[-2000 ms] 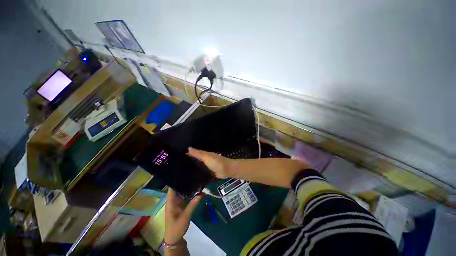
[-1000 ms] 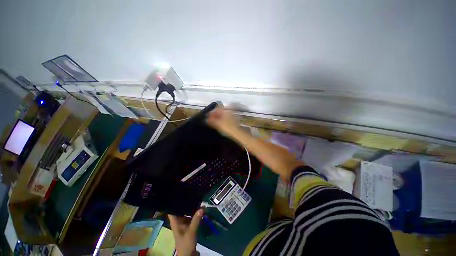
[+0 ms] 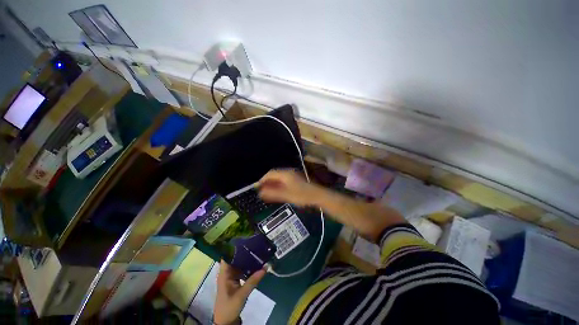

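Note:
A smartphone [image 3: 230,236] is lit, showing 15:53 over a landscape picture. My left hand [image 3: 233,293] grips its lower end, thumb at the corner. A white charging cable [image 3: 322,232] joins the phone at that end and loops around the calculator [image 3: 284,232] and over the dark monitor [image 3: 235,149] to the wall socket. My right hand [image 3: 286,188] is over the keyboard [image 3: 251,202], fingers curled. A thin white strip [image 3: 241,190] lies by its fingertips; whether the hand holds it is unclear.
Yellow paper [image 3: 189,278], a white sheet [image 3: 259,309] and a blue folder [image 3: 162,252] are at the lower left. A white device [image 3: 94,152] stands on the green counter beyond the partition. Papers [image 3: 416,193] and a blue tray [image 3: 508,270] are at right.
The phone screen has gone from dark with a clock to a bright picture. My right hand has moved from the monitor's top edge down towards the keyboard. The cable now loops wider.

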